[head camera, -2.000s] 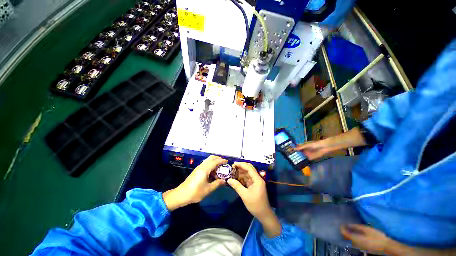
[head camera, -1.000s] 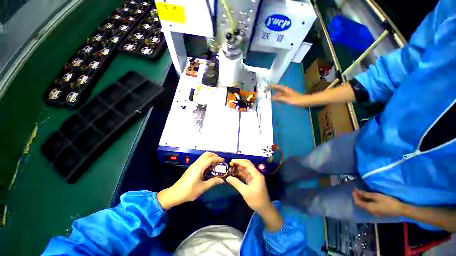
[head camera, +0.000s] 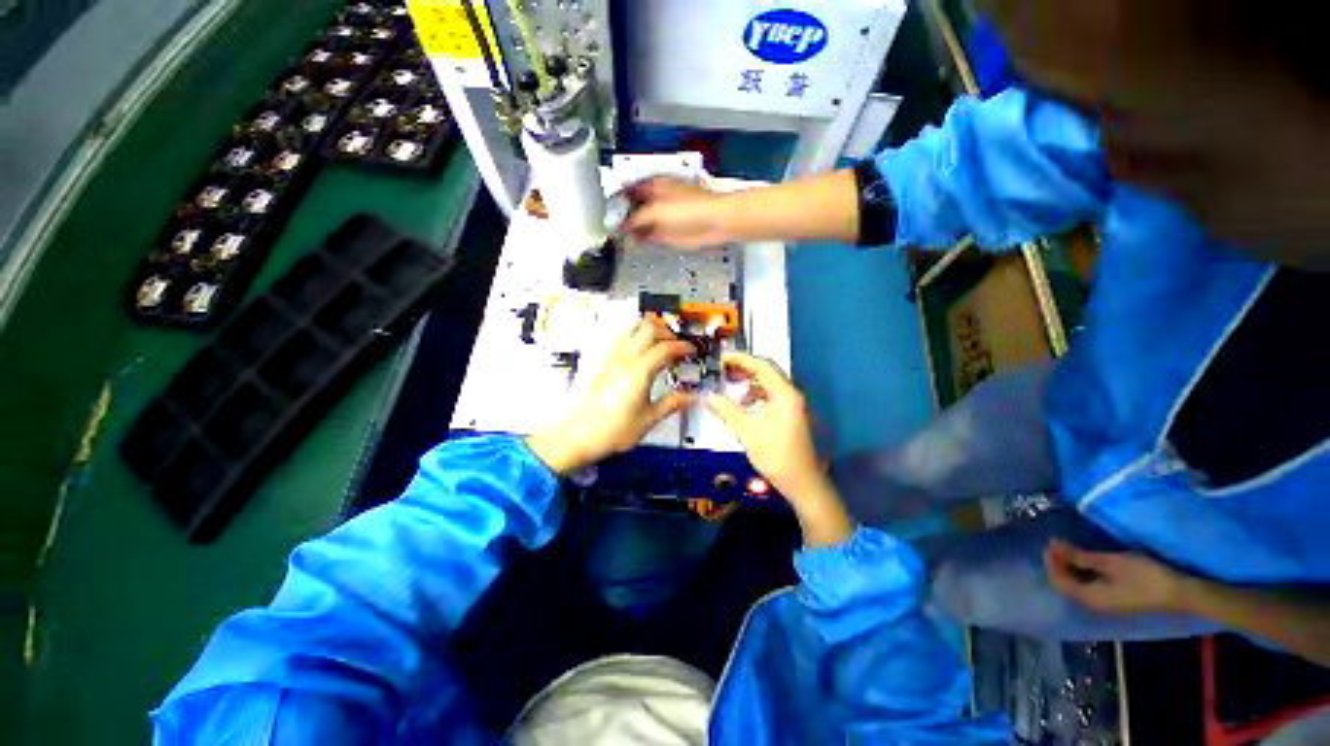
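Note:
My left hand (head camera: 627, 385) and my right hand (head camera: 766, 415) are bare and meet over the front part of the machine's white plate (head camera: 503, 382). Between their fingertips is a small round device assembly (head camera: 689, 375) with a silvery face, held from both sides. It is at the front edge of the orange fixture (head camera: 710, 313); fingers partly cover both, so I cannot tell whether it is seated. The white cylindrical machine head (head camera: 566, 182) stands behind and to the left, over the plate.
An empty black tray (head camera: 277, 364) lies on the green surface (head camera: 88, 583) at left, with filled black trays (head camera: 219, 219) behind it. Another person's hand (head camera: 678, 214) reaches in from the right beside the machine head. The blue machine front edge is near my wrists.
My hands have moved forward from before the machine's front edge to the fixture with the assembly. The fixture is nearer the front. The other person's hand has moved left to the machine head.

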